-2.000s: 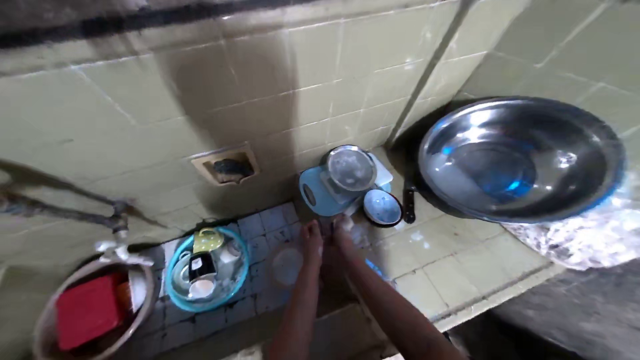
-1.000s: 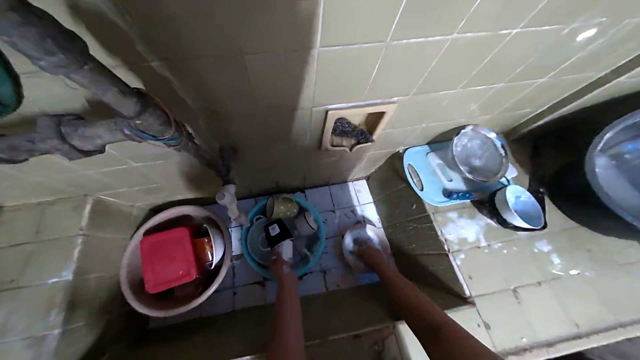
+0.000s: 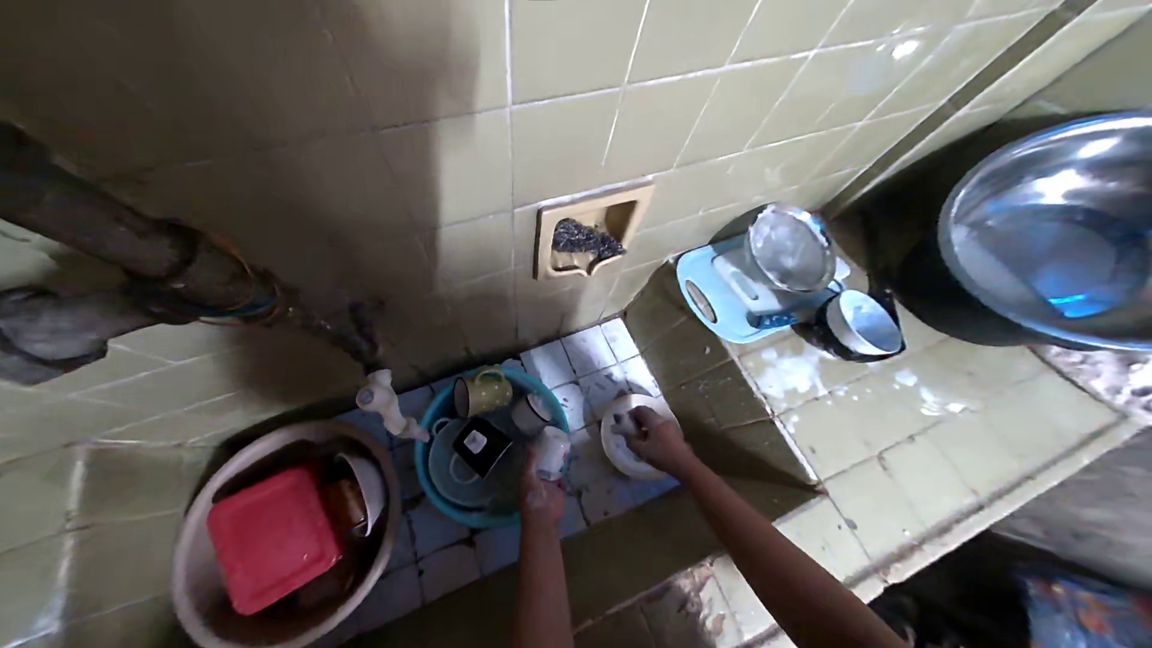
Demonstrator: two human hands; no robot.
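Observation:
My left hand point(image 3: 543, 490) grips a small white cup point(image 3: 552, 452) over the right edge of a turquoise basin point(image 3: 432, 490). In that basin lie a black cup point(image 3: 482, 445), a yellow patterned mug point(image 3: 482, 392), a whitish cup point(image 3: 531, 413) and other dishes. To the right, my right hand point(image 3: 655, 436) reaches into a white bowl point(image 3: 621, 456) standing on the white tiles. Its fingers are bent around something pale, too small to name. A white plastic faucet point(image 3: 389, 406) hangs beside the basin's upper left edge.
At left, a large round basin point(image 3: 193, 549) holds a red square container point(image 3: 273, 538). A wall soap holder point(image 3: 594, 232) contains a dark scrubber. On the raised ledge at right are a light-blue board point(image 3: 711, 301), a metal strainer point(image 3: 792, 247), a white bowl point(image 3: 864, 324) and a big steel basin point(image 3: 1062, 234).
Two seconds ago both hands were together near the light-blue board; now they are apart, the left at the turquoise basin with the white cup, the right in the white bowl. The view has shifted left.

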